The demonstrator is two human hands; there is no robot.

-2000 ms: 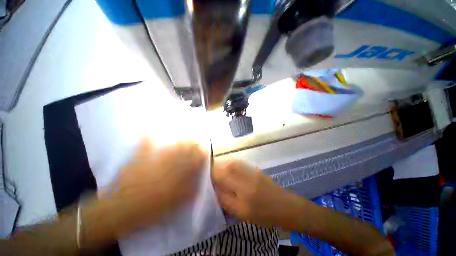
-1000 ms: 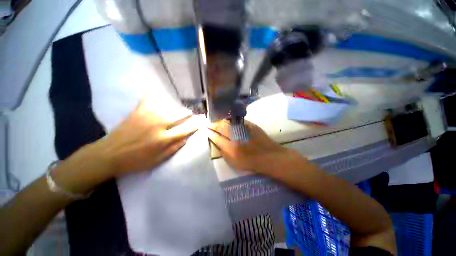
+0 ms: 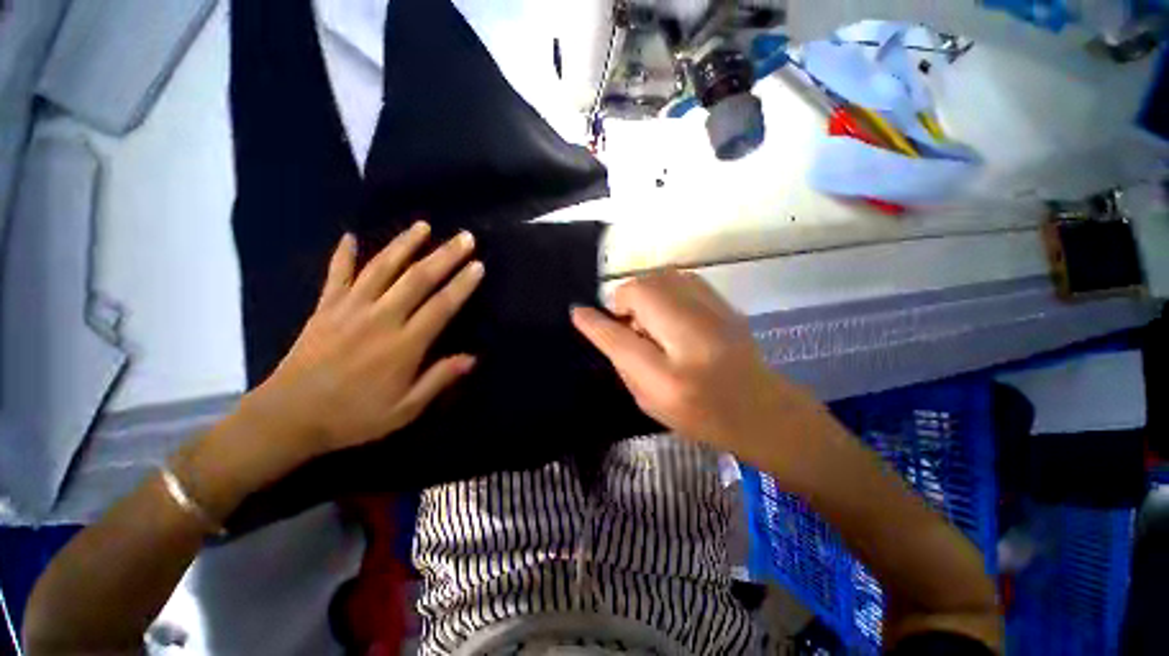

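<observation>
A large matte black panel lies over the table's front edge, with its upper part reaching up to the left of the machine's needle area. A slim strip of light fabric shows between two black parts at the top. My left hand lies flat on the black panel with fingers spread. My right hand is at the panel's right edge, fingers curled, thumb and index finger at the fabric edge. The needle tip is too small to tell.
Light grey pieces lie at the left. Right of the needle area are a dark knurled knob and a white holder with red and yellow handles. Below the ruler-marked edge stand blue crates. Striped clothing is below.
The black fabric now lies on top under my hands where the light panel was. My left hand has spread flat, and my right hand has moved right and away from the needle area.
</observation>
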